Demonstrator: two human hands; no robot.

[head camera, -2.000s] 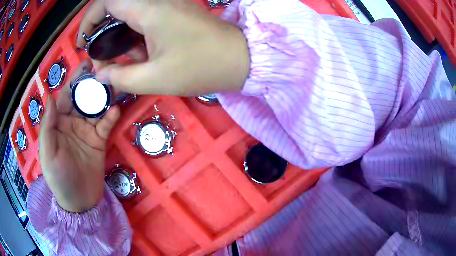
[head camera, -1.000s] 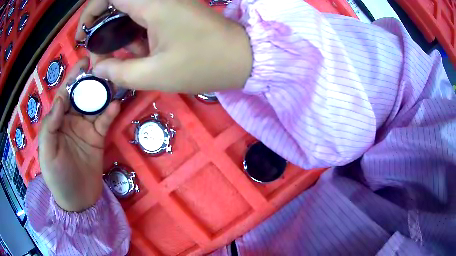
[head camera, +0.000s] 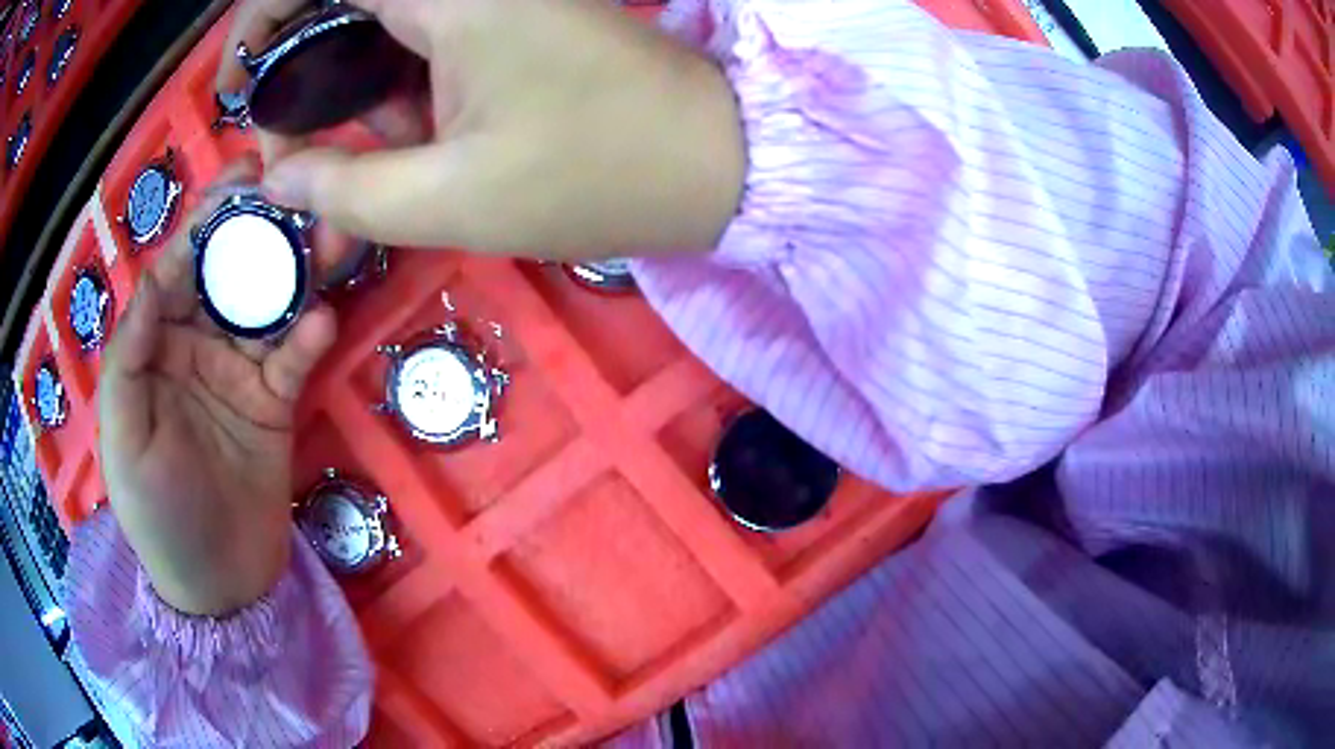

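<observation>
My left hand (head camera: 205, 424), palm up, holds a round smartwatch head (head camera: 251, 272) with its screen lit plain white. My right hand (head camera: 513, 132) is above it and holds a second smartwatch head (head camera: 325, 73) with a dark glossy screen, tilted. The right thumb and fingertips are close to the upper edge of the lit unit; whether they touch it I cannot tell. Both hands are over the red-orange parts tray (head camera: 600, 439). Units lie case back up in its pockets, one (head camera: 439, 391) in front and one (head camera: 346, 524) below it.
A unit with a black screen (head camera: 775, 468) lies in a pocket near the tray's front edge. Several units lie in pockets along the left side. Another red tray (head camera: 44, 73) with units is at the upper left, and one more (head camera: 1274, 59) at the upper right.
My left hand and the lit unit have shifted slightly left, and the unit is now tilted a little differently. My right hand has risen slightly with the dark unit. Both holds are the same.
</observation>
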